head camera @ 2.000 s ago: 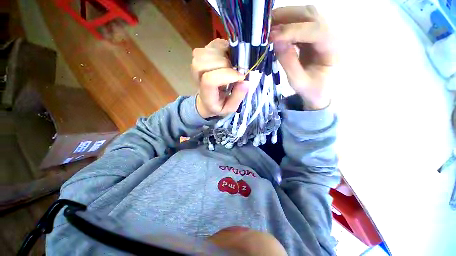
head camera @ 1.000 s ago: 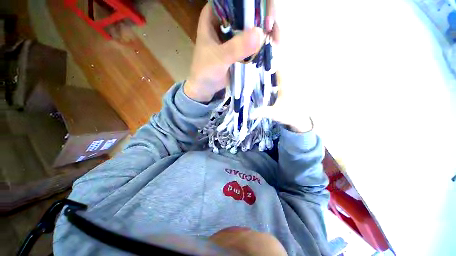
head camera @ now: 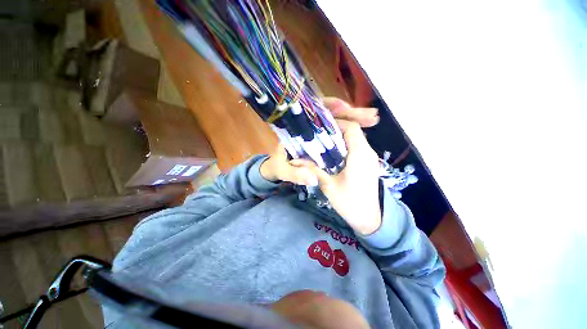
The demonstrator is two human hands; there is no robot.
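The wire harness bundle (head camera: 299,125) slants from the top edge, left of centre, down to my hands. Its coloured lead wires fan out at the top, with small white pieces and black sleeves near my hands. A yellowish tie (head camera: 278,114) shows across the black sleeves. My right hand (head camera: 357,183) holds the bundle from the right with its fingers partly spread. My left hand (head camera: 283,168) grips its lower left side, partly hidden by the bundle. Pale cable ends (head camera: 399,178) show beyond my right wrist, others below my hands.
A bright white table (head camera: 489,128) fills the right, its edge beside my right arm. A red stool (head camera: 473,292) is at the lower right under the edge. An open cardboard carton (head camera: 174,168) with a white label lies on the floor at the left, with other cartons behind.
The bundle has tilted, its coloured end now at the upper left and more of it visible. My right hand has come up around the sleeve area; my left hand has moved lower. The view has shifted.
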